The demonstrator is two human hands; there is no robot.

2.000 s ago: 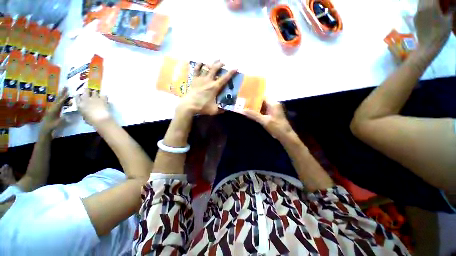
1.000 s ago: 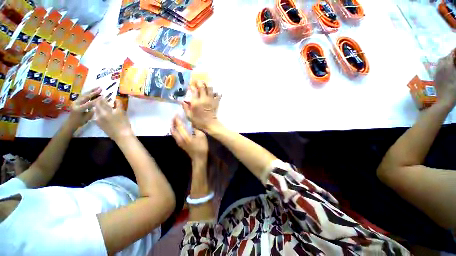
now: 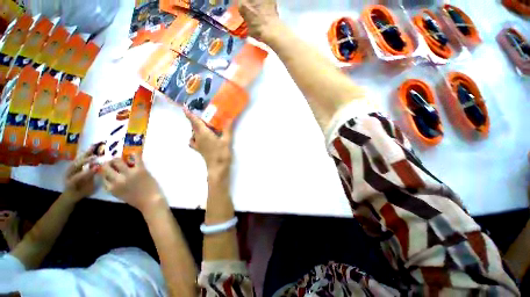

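A flat orange and dark grey carton (image 3: 193,83) lies slanted on the white table, overlapping a second flat carton (image 3: 218,47) behind it. My left hand (image 3: 212,145), with a white bracelet on the wrist, holds the near right corner of the front carton. My right hand (image 3: 260,18) is stretched far forward at the top edge, beside a stack of overlapping flat cartons (image 3: 216,10). Its fingers are blurred and partly cut off, so its grip cannot be told.
Several bagged orange cable coils (image 3: 419,111) lie at the right. At left, a neighbour's hands (image 3: 125,180) hold a narrow white and orange carton (image 3: 138,125) beside rows of standing orange-yellow cartons (image 3: 40,122). The table's front edge (image 3: 279,211) curves across the view.
My right hand has moved from the front carton to the stack at the top. My left hand now holds the carton's corner. The view has shifted, with the coils appearing larger.
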